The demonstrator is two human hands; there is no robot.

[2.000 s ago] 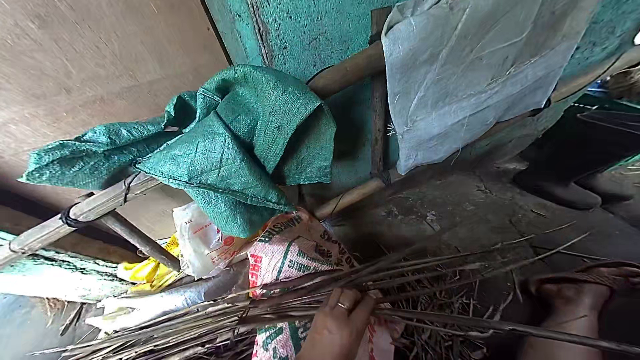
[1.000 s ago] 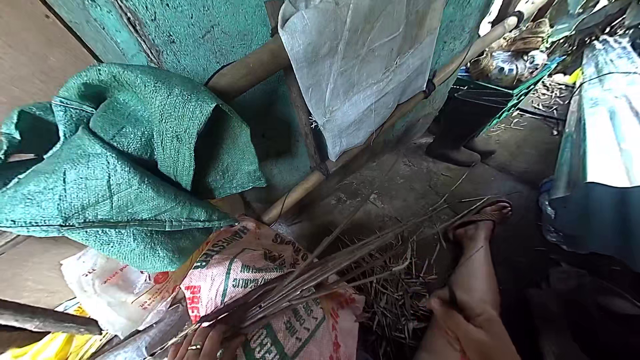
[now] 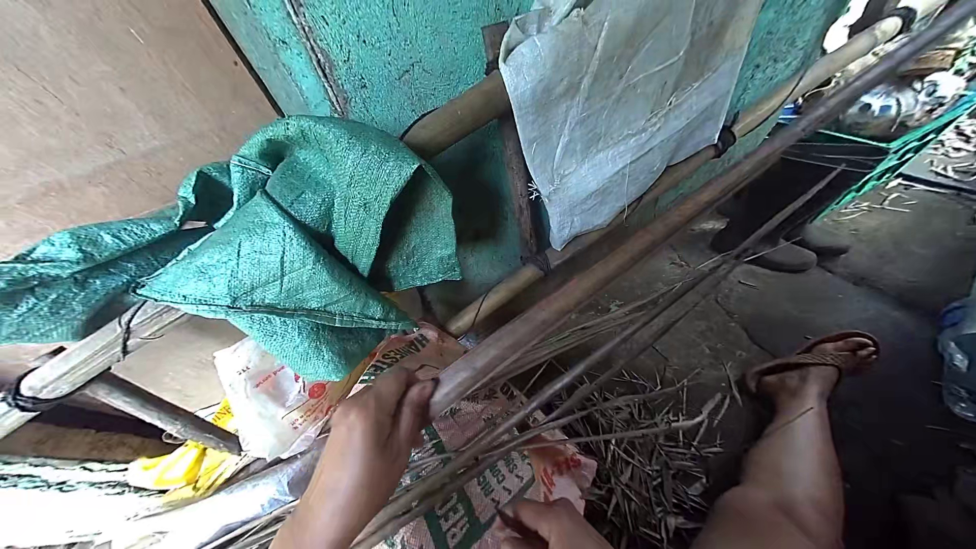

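My left hand (image 3: 381, 427) is at the lower middle, its fingers at the near end of a long wooden pole (image 3: 610, 267) that slants to the upper right. Lower and to the right, my right hand (image 3: 545, 522) is partly cut off by the bottom edge, beside several thin dry stalks (image 3: 587, 366); whether it grips one I cannot tell. Under the stalks lies a printed woven sack (image 3: 457, 488), pinkish with green and red writing.
Green woven sacking (image 3: 305, 221) and a pale woven sack (image 3: 625, 99) hang over a bamboo rail (image 3: 461, 114). Cut dry pieces (image 3: 633, 473) litter the floor by my sandalled foot (image 3: 816, 366). Black boots (image 3: 778, 252) stand near green netting (image 3: 907, 152).
Both hands now show, where one was seen before. The thick wooden pole now crosses the view above the stalks. The view has shifted.
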